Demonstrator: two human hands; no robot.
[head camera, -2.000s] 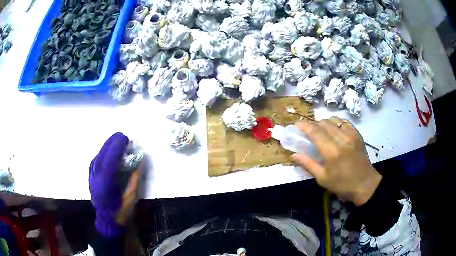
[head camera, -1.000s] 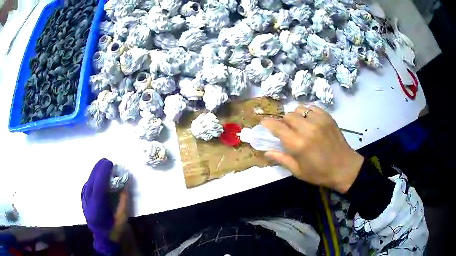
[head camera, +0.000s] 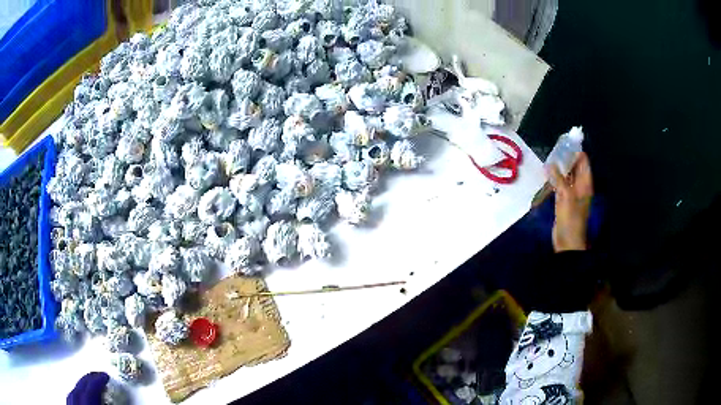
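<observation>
My right hand (head camera: 572, 202) is shut on a small translucent squeeze bottle (head camera: 566, 152), held upright with its white tip up, at the table's right end. My left hand (head camera: 88, 389), in a purple glove, is cut off by the bottom edge; a ruffled piece shows beside it, and its grip cannot be made out. The red glue cap (head camera: 203, 332) lies on the cardboard pad (head camera: 237, 348), touching a ruffled piece (head camera: 171, 327). The thin glue stick (head camera: 340, 289) lies from the pad across the white table.
A large heap of pale ruffled pieces (head camera: 237, 119) covers the table. A blue tray (head camera: 49, 237) of dark cups stands at the left edge. Red-handled scissors (head camera: 506, 158) lie at the right. Stacked yellow and blue trays (head camera: 55, 75) stand upper left. A yellow-rimmed tray (head camera: 427, 360) is below the table edge.
The view has swung right. My right hand has moved with the bottle from the red cap to the table's right end, and the bottle now points up. My left hand is now mostly out of frame.
</observation>
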